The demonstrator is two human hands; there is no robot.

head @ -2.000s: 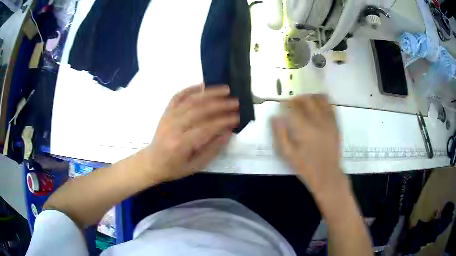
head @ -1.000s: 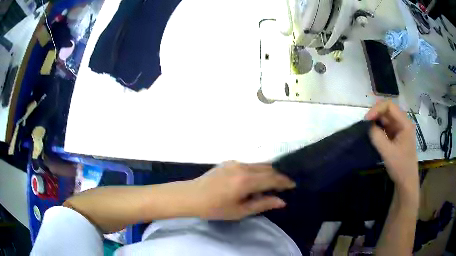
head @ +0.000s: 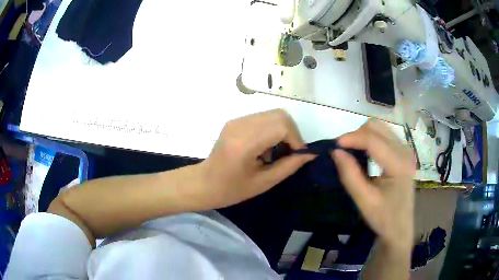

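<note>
A dark fabric panel [head: 323,158] is held up between both hands at the table's front edge, its lower part hanging down against the dark background, where its outline is hard to see. My left hand [head: 254,156] pinches its upper edge between thumb and fingers. My right hand [head: 377,172] pinches the same edge a little to the right. The fingertips of the two hands are close together, and a short stretch of edge shows between them.
Dark cut pieces [head: 101,27] lie at the table's upper left. The sewing machine [head: 342,16] is at the top, with a phone [head: 379,74] and light-blue scrap [head: 427,61] to its right. Snips [head: 411,145] and black-handled scissors [head: 446,158] lie right. A blue bin [head: 82,158] is lower left.
The panel has left the table by the machine and moved to the front edge. Both hands have come together on its edge, now pinching close to each other. The view has swung to the right.
</note>
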